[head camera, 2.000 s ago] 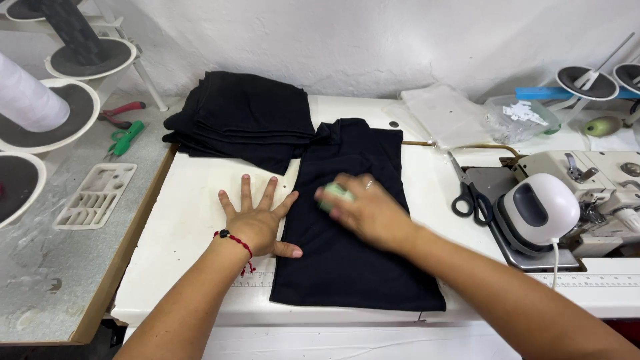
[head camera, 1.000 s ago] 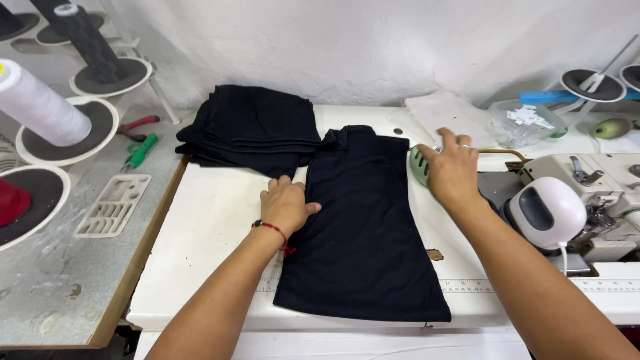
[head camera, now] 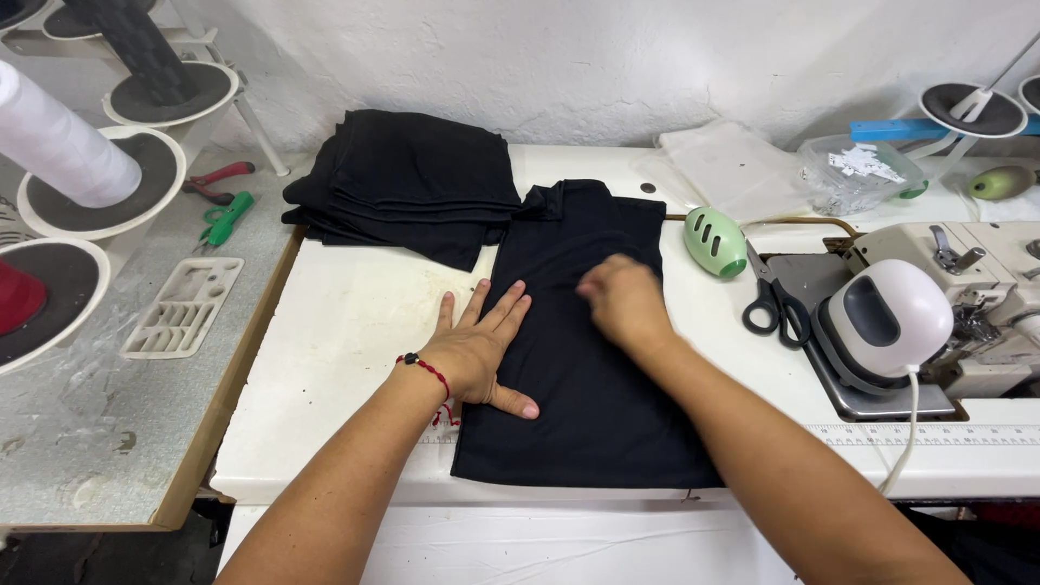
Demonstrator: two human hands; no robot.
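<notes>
A black folded garment (head camera: 585,390) lies flat on the white table in front of me. My left hand (head camera: 479,353) rests with spread fingers on its left edge and the table beside it. Over the upper right part of the garment is my right hand (head camera: 626,301), blurred, its fingers curled; whether it holds something small cannot be told. A pale green slotted oval object (head camera: 715,242) lies on the table to the garment's right. Behind and to the left, a stack of folded black fabric (head camera: 422,171) touches the garment's top corner.
Black-handled scissors (head camera: 776,309) and a small white heat press (head camera: 886,325) stand at right, beside a sewing machine (head camera: 975,268). A clear tub (head camera: 861,175) holds white tags. At left are thread cones (head camera: 61,138), green snips (head camera: 227,219) and a white plastic tray (head camera: 185,309).
The green oval object, under my right hand a second ago, now lies released on the table. My right hand has moved left over the garment; my left hand has spread its fingers.
</notes>
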